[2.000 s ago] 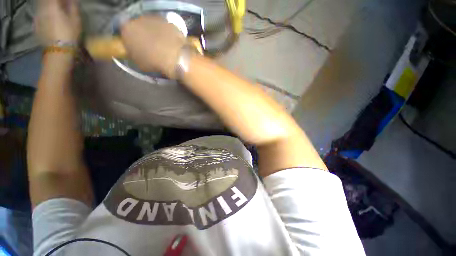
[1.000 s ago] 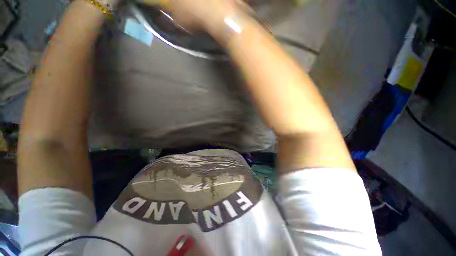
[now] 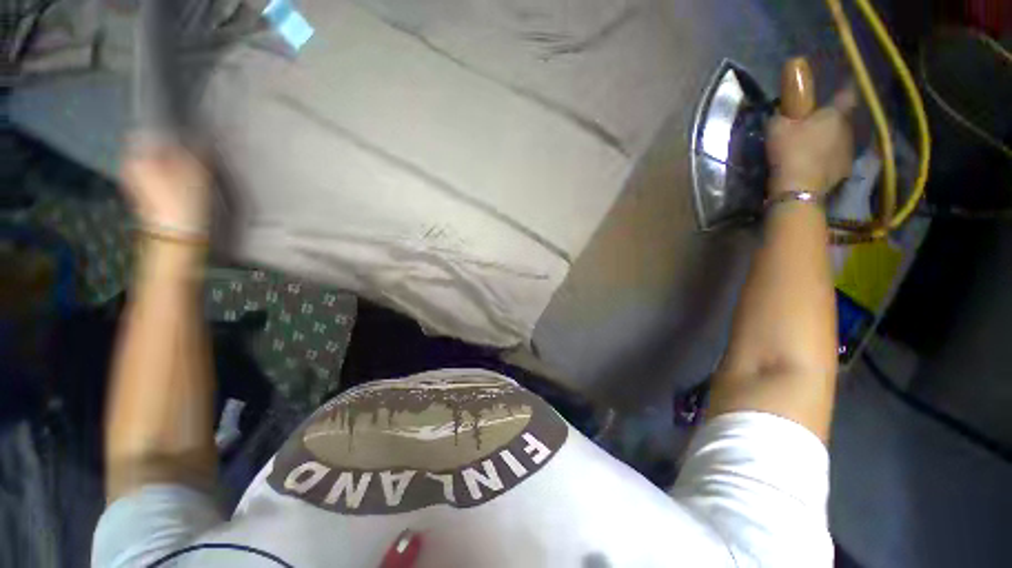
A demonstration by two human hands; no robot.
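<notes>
The grey-beige garment piece [image 3: 444, 144] lies spread over the ironing table, with dark seams running diagonally and a wrinkled near edge. A pale blue tag [image 3: 289, 24] is on it at the top left. My right hand [image 3: 808, 150] is shut on the handle of the silver iron [image 3: 727, 150], at the right of the cloth and apart from it. The iron looks tilted, its shiny side showing. My left hand [image 3: 167, 189] is blurred at the left edge of the cloth, beside a dark blurred fold; whether it grips the cloth cannot be told.
The blue-grey table cover [image 3: 633, 288] shows right of the garment. Yellow hose loops [image 3: 919, 122] hang beyond my right hand. Crumpled cloth [image 3: 67, 61] lies at the far left. Green patterned material [image 3: 289, 322] shows below the table edge. A yellow and blue object is below the hose.
My right hand has moved the iron from the garment's upper left to the far right. My left hand has moved down and nearer to me. More of the spread garment now shows.
</notes>
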